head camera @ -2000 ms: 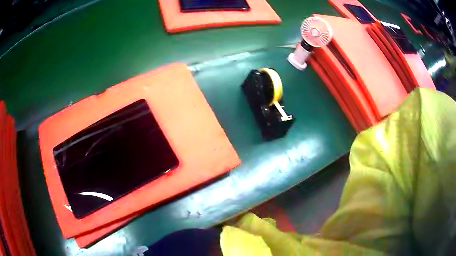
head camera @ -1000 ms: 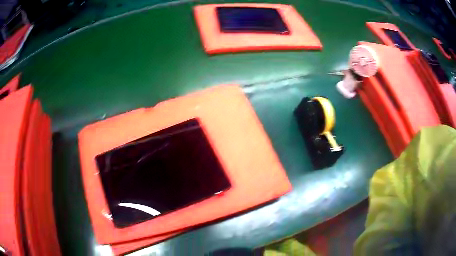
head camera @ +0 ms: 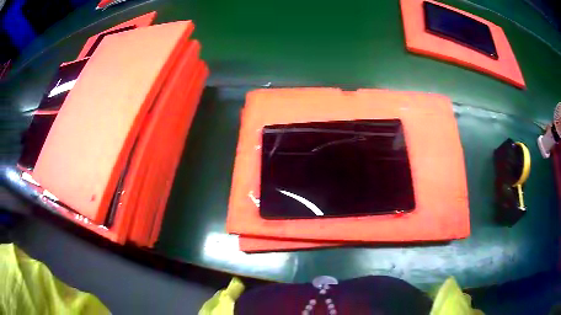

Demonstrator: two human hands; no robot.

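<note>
A glossy black tablet (head camera: 337, 169) lies flat on an orange-red foam sheet (head camera: 437, 184) in front of me, with white glare at its lower left. The sheet has a small notch on its far edge, and another sheet shows beneath it at the lower left. Both of my hands are out of the picture. Only yellow sleeve cloth (head camera: 43, 286) and smock edges show along the bottom, around dark clothing with a small white print.
Stacked foam sheets (head camera: 114, 117) stand at left, with dark tablets (head camera: 40, 132) beside and between them. A black tape dispenser (head camera: 510, 184) with a yellow roll is at right, a partly cut-off mini fan (head camera: 549, 138) beyond. Another tablet (head camera: 460, 27) lies on foam (head camera: 507, 61) at the far right.
The view has turned left, so the tablet, foam and dispenser appear further right and the left stack shows more. The large yellow sleeve at the right has left the view; yellow cloth now shows at bottom left.
</note>
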